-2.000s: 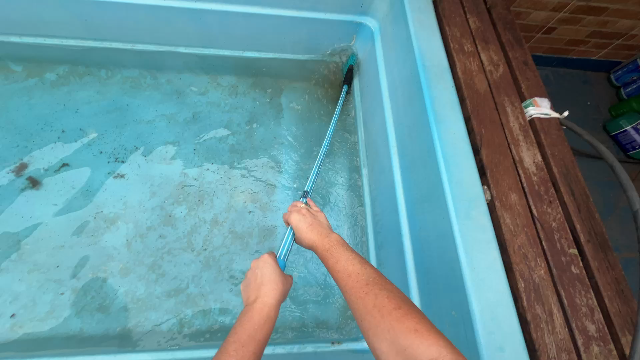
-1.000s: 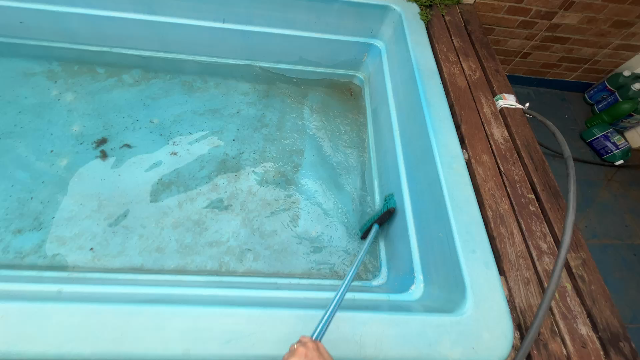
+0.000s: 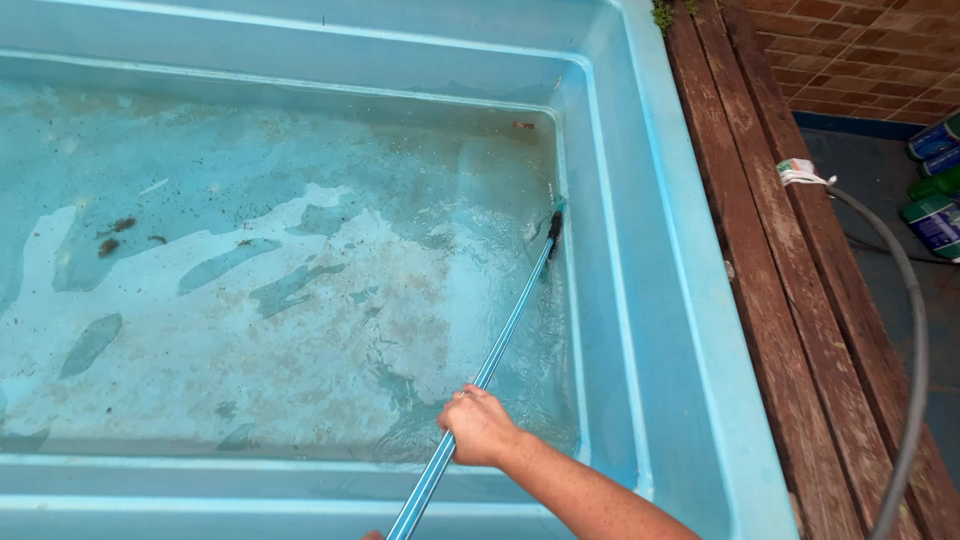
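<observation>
My right hand [image 3: 478, 426] is closed around the blue-and-white striped handle [image 3: 504, 339] of a long-handled brush, above the near wall of a light blue pool. At the bottom edge, only a sliver of my left hand [image 3: 373, 535] shows beside the handle; its grip is mostly out of frame. The brush head [image 3: 556, 227], dark with green bristles, is in the shallow water against the foot of the right wall. Cloudy water and brownish dirt cover the pool floor [image 3: 337, 337], with dark clumps of debris [image 3: 109, 247] at the left.
Weathered wooden planks [image 3: 787, 300] run along the pool's right rim [image 3: 697, 240]. A grey hose [image 3: 916, 322] curves over them near a white tied cloth or plastic [image 3: 801, 172]. Green and blue bottles [image 3: 934, 225] stand by a brick-patterned wall [image 3: 870, 56]. A small brown piece [image 3: 523, 125] lies near the far corner.
From a second ago, the brush head has moved from the near right corner, above the water, farther along the right wall and into the water. My right forearm has come into view.
</observation>
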